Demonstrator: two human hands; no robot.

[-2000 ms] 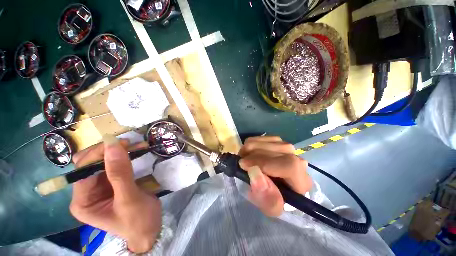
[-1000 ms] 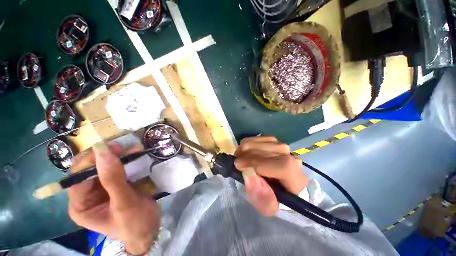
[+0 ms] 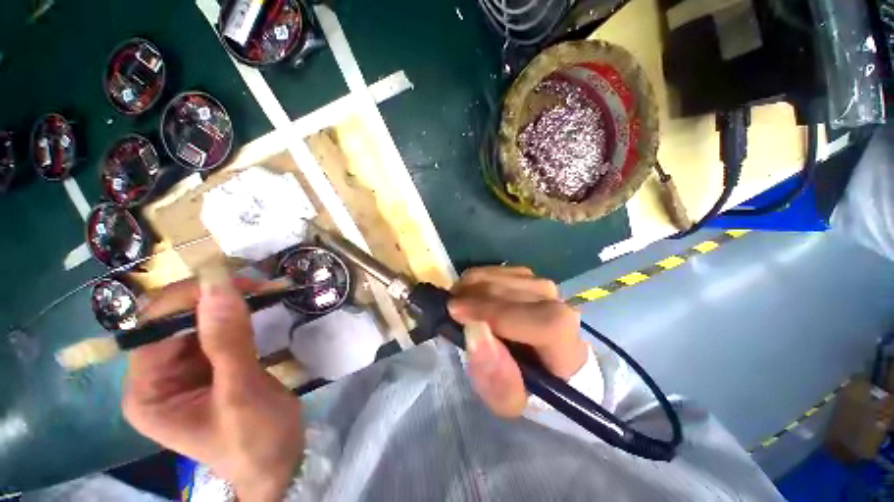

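Note:
My right hand (image 3: 515, 338) holds the black handle of a soldering iron (image 3: 368, 260). Its metal tip is over the white hexagonal pad (image 3: 253, 213), just above the housing. My left hand (image 3: 221, 392) holds a slim black tool with a pale blunt rear end (image 3: 90, 351), like a pen. The tool's front end reaches the round housing with circuit board (image 3: 314, 280); its exact tip is hard to make out. The housing sits on the wooden fixture (image 3: 368, 186), beside a second white pad (image 3: 338, 343). A thin silvery strand (image 3: 98, 273) runs across the mat toward the pad.
Several other round housings (image 3: 197, 130) sit on the green mat at the left and top. A tub of metal shavings (image 3: 564, 142) is right of centre, with a black box (image 3: 716, 59) and cords beyond. Masking tape strips cross the fixture. The floor shows at the right.
The soldering iron's tip has moved up and left, off the housing toward the upper white pad. My left hand still holds the tool at the housing. The whole view has shifted slightly.

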